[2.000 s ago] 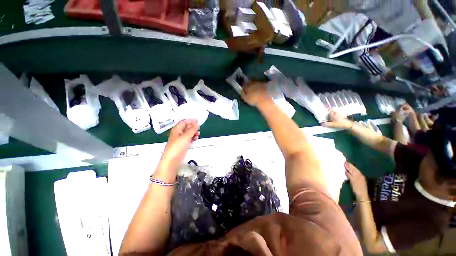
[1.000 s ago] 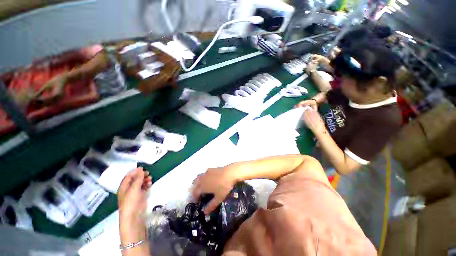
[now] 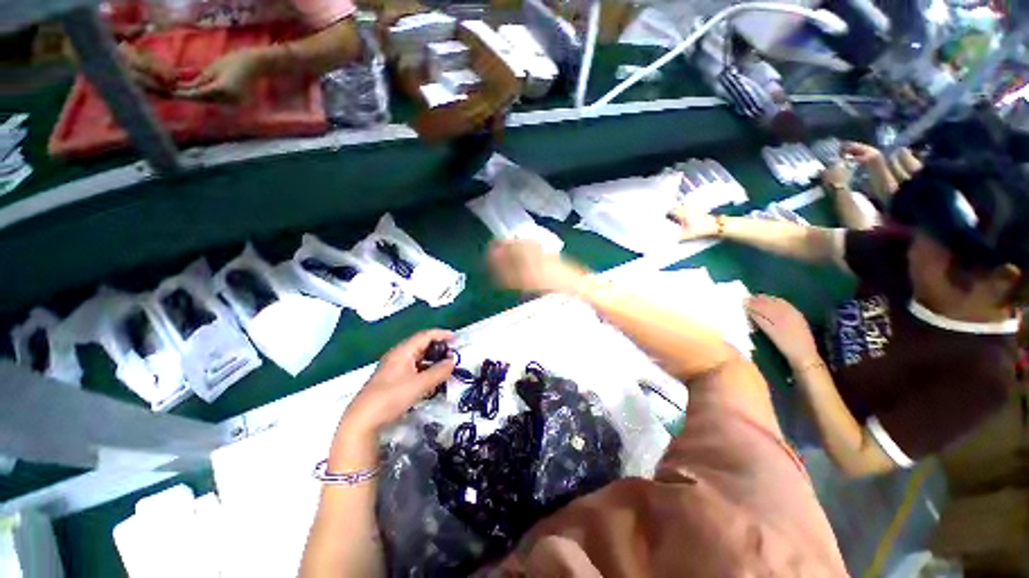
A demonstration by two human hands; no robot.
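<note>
My left hand (image 3: pixel 409 378) holds a small coiled black cable (image 3: pixel 438 356) at the near edge of the belt. My right hand (image 3: pixel 530 269) is blurred, at the belt edge beside a foam-sleeved product (image 3: pixel 516 221); its fingers do not show clearly. A clear bag (image 3: pixel 412 485) with a heap of black cables (image 3: pixel 497 469) lies against my body. One coiled cable (image 3: pixel 484 390) lies just beyond the heap. Several white foam sleeves with black cables in them, such as the nearest one (image 3: pixel 416 262), lie in a row on the belt at the left.
A green conveyor belt (image 3: pixel 372 203) runs across. A white board (image 3: pixel 276 480) lies under the bag. A worker (image 3: pixel 948 305) at the right reaches to white sleeves (image 3: pixel 638 209). Another person's hands are over a red tray (image 3: pixel 203 113). A metal post (image 3: pixel 122 85) stands at upper left.
My right hand has moved from the cable heap out to the belt. My left hand now holds a coiled cable. The view has turned left, and the neighbour's hand reaches onto the belt.
</note>
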